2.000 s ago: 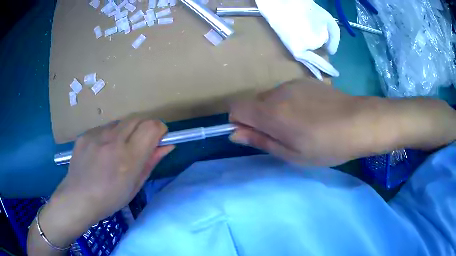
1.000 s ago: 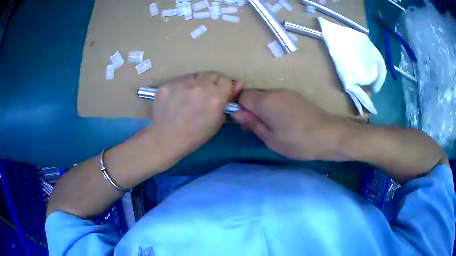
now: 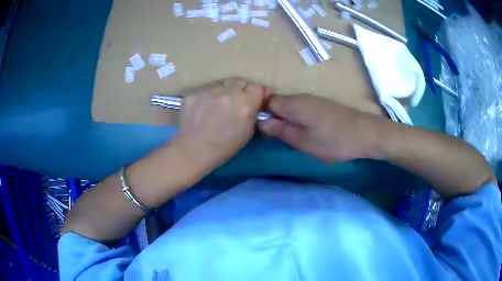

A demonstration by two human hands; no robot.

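A silver metal tube (image 3: 166, 101) lies across both hands over the near edge of the cardboard. My left hand (image 3: 217, 112) is closed around it, and its left end sticks out past the hand. My right hand (image 3: 314, 123) grips it at the right end with thumb and fingers, close against my left hand. A short piece of tube shows between the hands; the right end is hidden. Both hands are bare. Several translucent plastic pieces (image 3: 166, 69) lie on the cardboard (image 3: 126, 104) beyond my left hand, with more at the top.
A thicker silver tube (image 3: 304, 30), thinner tubes (image 3: 374, 22) and a white glove (image 3: 388, 68) lie at upper right. Blue-handled pliers (image 3: 429, 59) and a clear plastic bag (image 3: 479, 82) are at far right. Blue crates (image 3: 27, 206) holding silver tubes stand below the bench edge.
Both hands have moved from the bench's near edge up over the cardboard and come together. The stepped, thinner part of the tube seen between them earlier is now mostly covered.
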